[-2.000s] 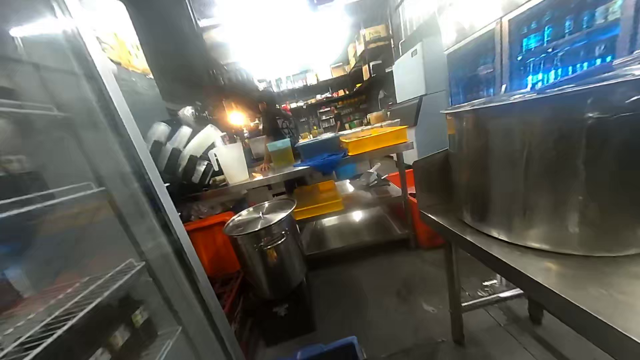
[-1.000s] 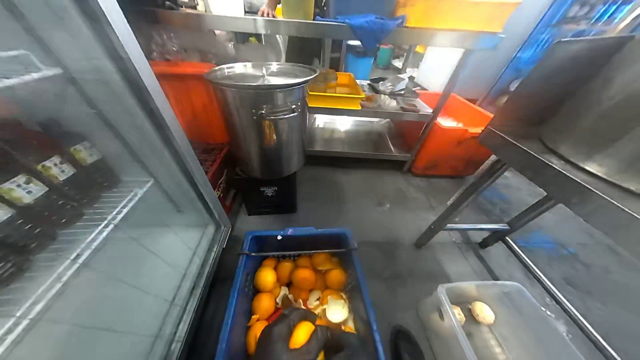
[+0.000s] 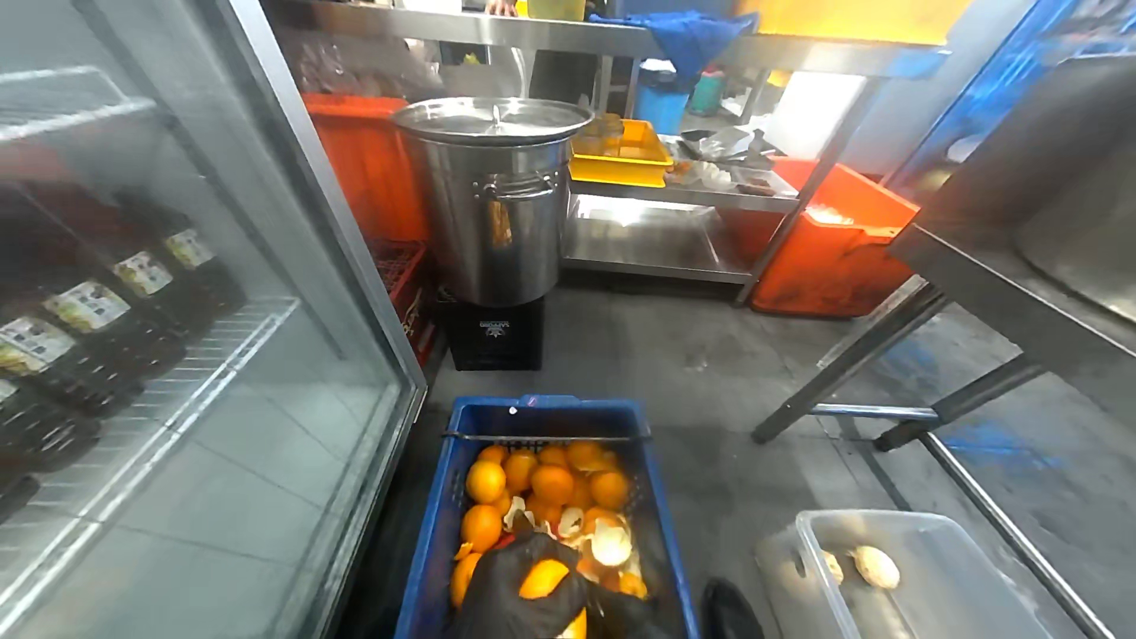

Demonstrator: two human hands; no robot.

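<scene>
Oranges [image 3: 552, 485] and pale peel or cut pieces [image 3: 611, 543] fill part of a blue plastic crate [image 3: 550, 402] on the floor. At the crate's near end is my left hand [image 3: 501, 590], which looks black-gloved, closed around an orange [image 3: 543, 579] that shows between the dark fingers. Just right of it, my right hand [image 3: 626, 614], also dark, is low in the crate and partly cut off by the frame edge; its fingers cannot be made out. Another patch of orange shows between the hands.
A glass fridge door [image 3: 266, 497] with bottles behind it borders the left. Ahead, a lidded steel stockpot [image 3: 493, 222] stands on a black crate [image 3: 497, 337], beside a steel table with a yellow tray [image 3: 621, 155]. A clear tub [image 3: 932, 532] and steel table legs [image 3: 852, 364] are at right.
The view has swung down from the kitchen to the floor and the blue crate. Both dark hands, out of sight two seconds ago, are now low in the crate.
</scene>
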